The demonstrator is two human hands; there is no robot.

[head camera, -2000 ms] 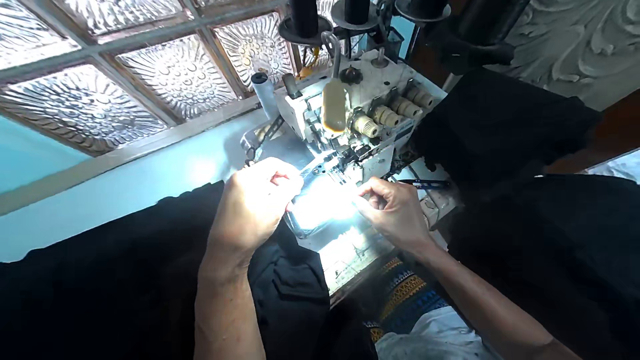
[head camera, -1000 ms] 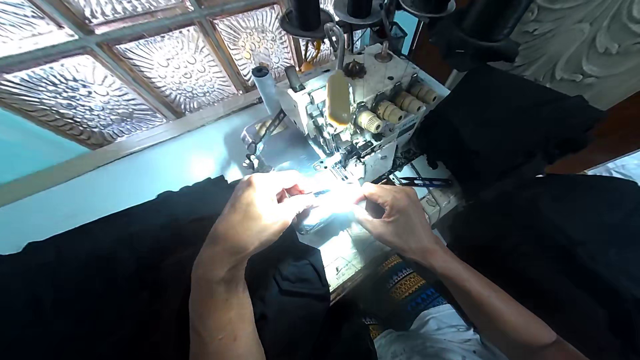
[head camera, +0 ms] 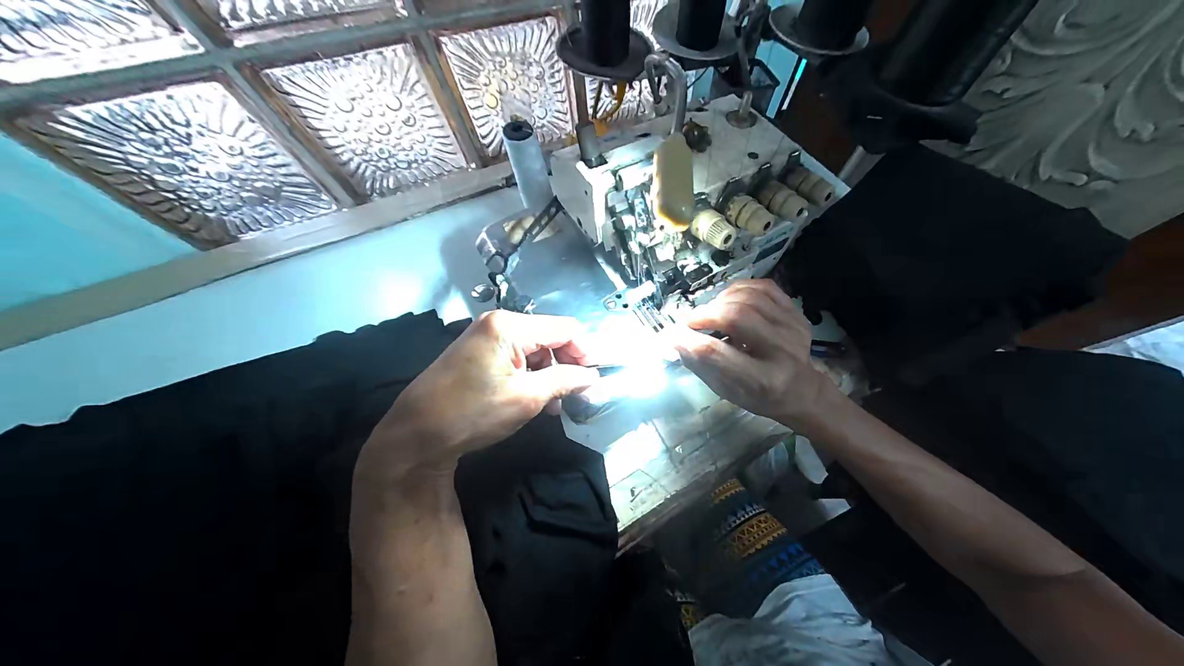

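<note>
An overlock sewing machine [head camera: 712,176] with cream tension dials [head camera: 747,214] stands above my hands. My left hand [head camera: 523,370] has thumb and fingers pinched on a thin dark strip or thread, too glared to name exactly. It is left of the machine's brightly lit needle area. My right hand [head camera: 754,347] is just below and right of the needle area, fingers curled near the glare; what they hold is hidden. Black fabric [head camera: 231,481] spreads beneath and left of my left arm.
Thread cones [head camera: 606,32] stand on the rack above. A pale thread spool [head camera: 527,162] is beside the machine, below a patterned glass window [head camera: 379,120]. More black fabric [head camera: 943,250] hangs at the right. The worktable's edge [head camera: 675,504] runs below the hands.
My right hand has shifted up toward the machine's needle area, its fingers more curled. My left hand stays close to where it was, with its fingers pinched.
</note>
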